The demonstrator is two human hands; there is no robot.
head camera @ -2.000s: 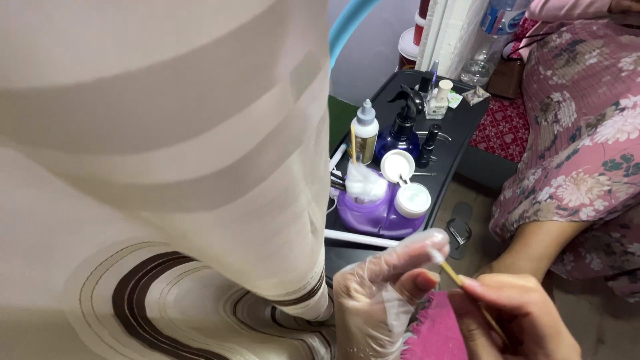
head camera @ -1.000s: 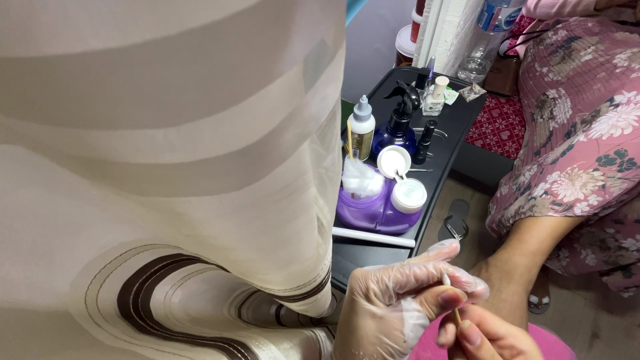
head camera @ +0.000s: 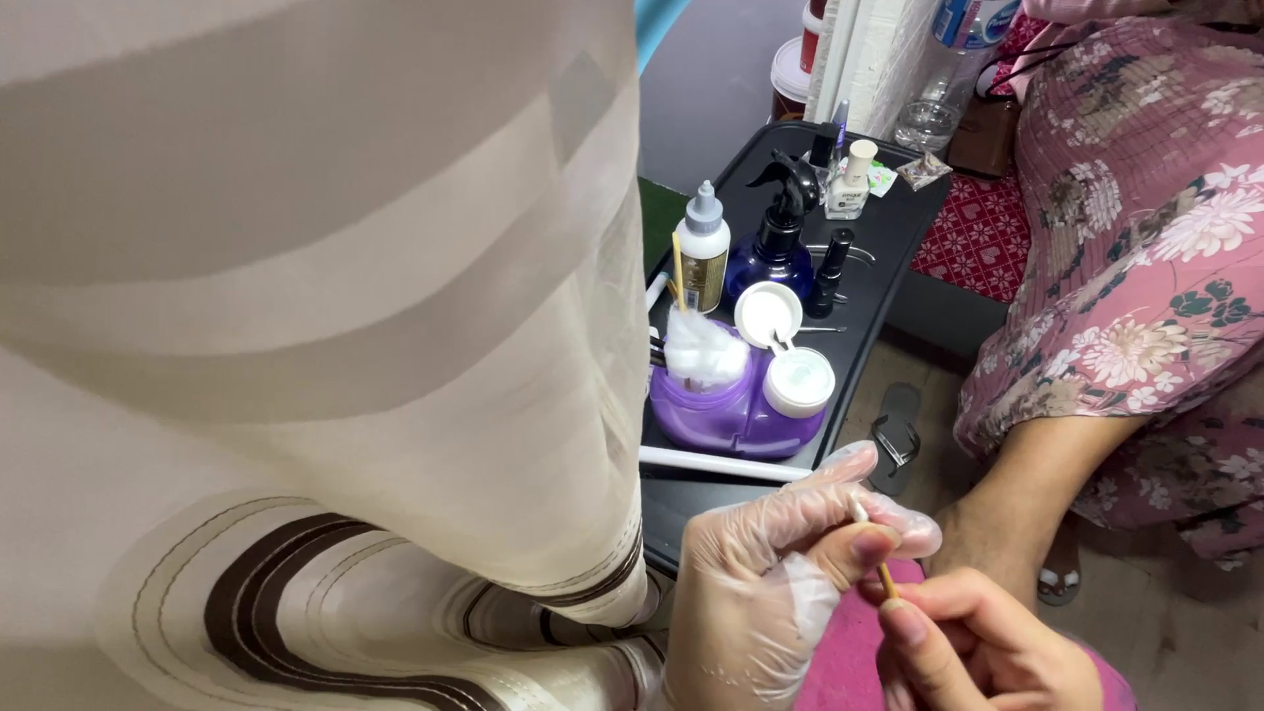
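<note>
My left hand [head camera: 770, 583], in a clear plastic glove with its thumb showing bare, pinches the cotton-wrapped tip of a thin wooden stick [head camera: 886, 579] between thumb and fingers. The bare fingers of my right hand [head camera: 973, 637] grip the same stick lower down. Behind my hands, a purple plastic container [head camera: 736, 425] stands on a black tray table [head camera: 859, 336]. White cotton [head camera: 703, 348] fills its left opening, and its right part has a round white pot with the lid [head camera: 767, 314] flipped up. Pink cloth [head camera: 844, 657] lies below my hands.
On the tray table are a white dropper-type bottle [head camera: 703, 242], a dark blue spray bottle [head camera: 772, 257], nail polish [head camera: 851, 188] and metal tools. A patterned curtain [head camera: 326, 296] covers the left side. A seated person's leg [head camera: 1047, 484] and floral skirt [head camera: 1136, 326] are at the right, beside a flip-flop [head camera: 897, 434].
My gloved fingers, more extended two seconds ago, have curled around the cotton tip. My right hand has stayed on the stick.
</note>
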